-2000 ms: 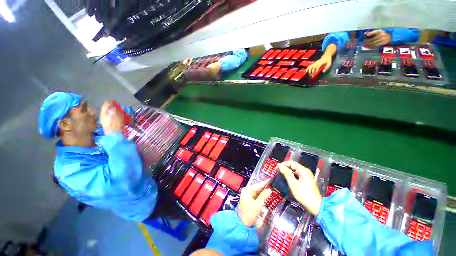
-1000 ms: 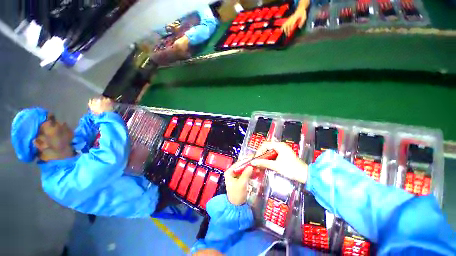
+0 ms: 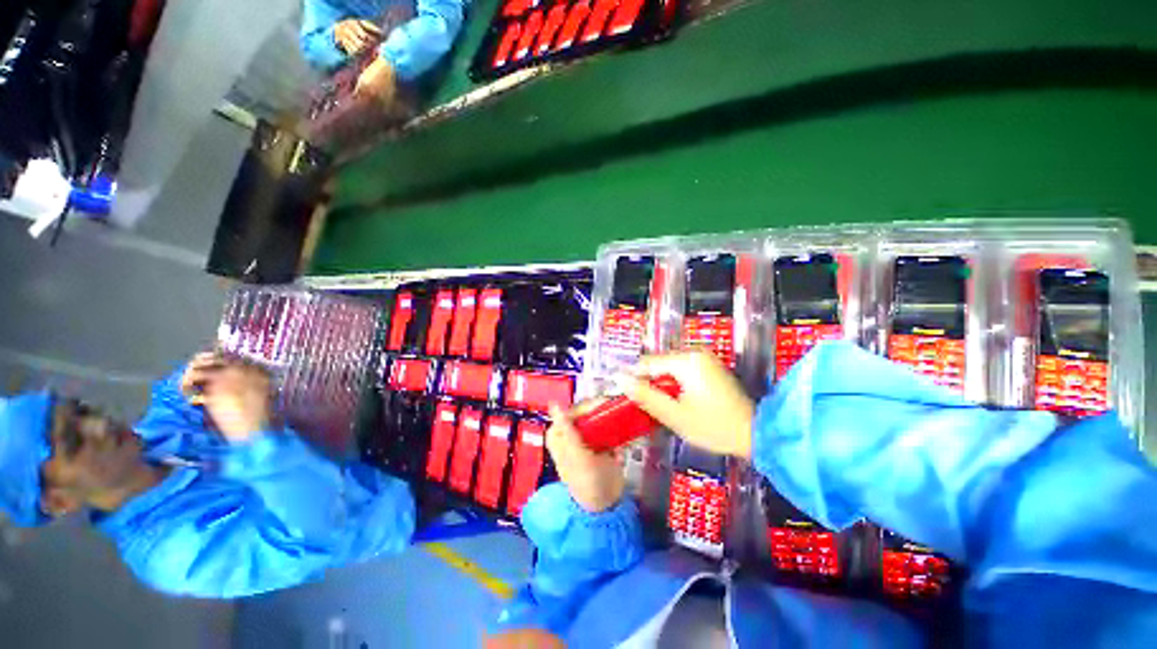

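Note:
My left hand (image 3: 588,467) and my right hand (image 3: 695,401) hold a red phone (image 3: 614,422) between them, red side up, over the left edge of the clear blister tray. The clear blister tray (image 3: 867,249) holds keypad phones in two rows, such as this black and red phone (image 3: 930,316); my right sleeve hides part of it. To its left a black blister tray (image 3: 546,328) holds plain red covers (image 3: 511,467). Its upper right pockets show no covers.
A dark green conveyor belt (image 3: 761,140) runs behind the trays. At left, a person in a blue smock (image 3: 254,507) sits by stacked clear trays (image 3: 305,349). Across the belt are another person's hands (image 3: 368,57) and a black tray of red covers (image 3: 571,32).
The view has shifted and turned. The phone in my hands, seen edge-on a second ago, now shows its broad red side. The neighbour's hands have moved down from the stack's top.

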